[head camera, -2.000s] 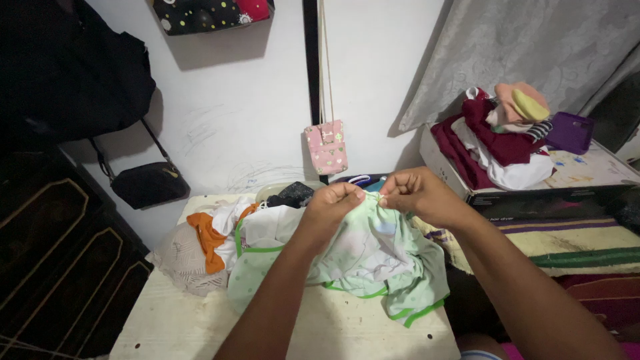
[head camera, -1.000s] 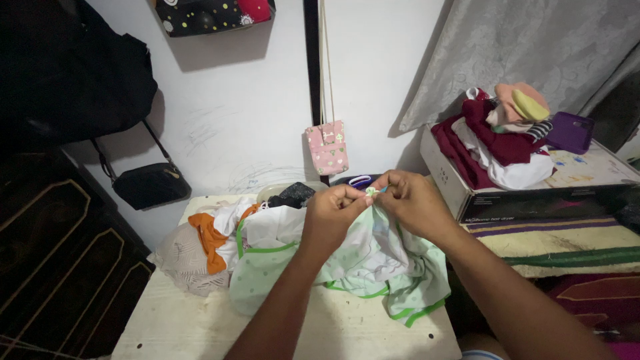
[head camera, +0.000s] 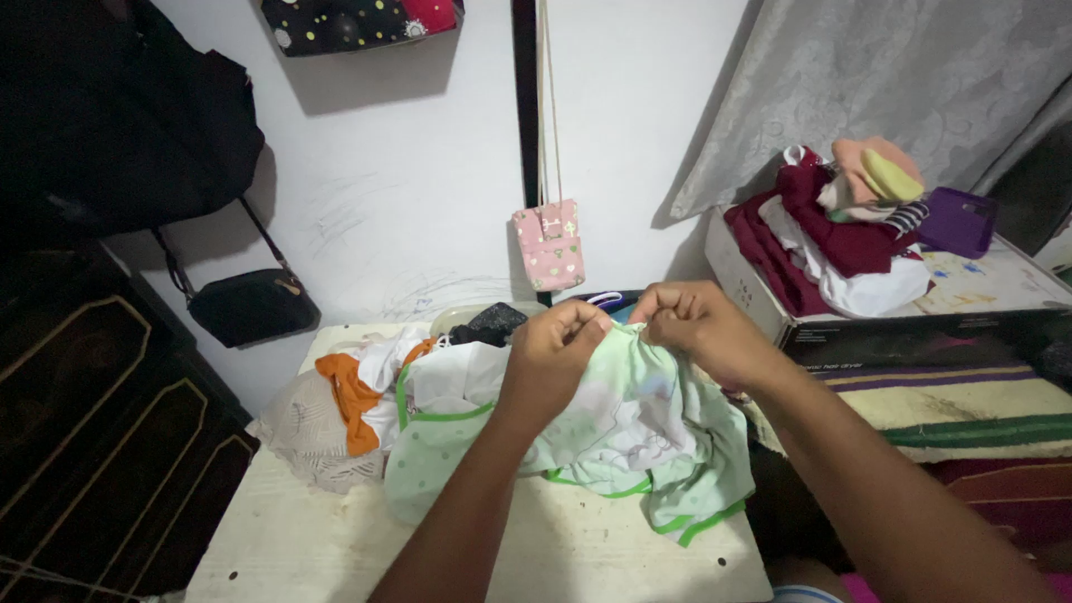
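A pale green garment with bright green trim hangs from both hands, its lower part lying on the white wooden table. My left hand pinches its gathered top edge between thumb and forefinger. Close beside it, my right hand grips the same edge, the two hands a small gap apart. Light green dotted cloth with green trim spreads under my left forearm; whether it belongs to the same garment I cannot tell. Left of it lie an orange and white cloth and a beige openwork cloth.
Behind the hands are a plastic container and black cloth. A pink pouch and a black bag hang by the wall. At right, a cardboard box holds folded maroon and white clothes and a purple case.
Both hands stay close together at the garment's top edge, their fingers shifting along it. The small light-coloured part that showed between the fingertips one second ago is no longer plain to see.
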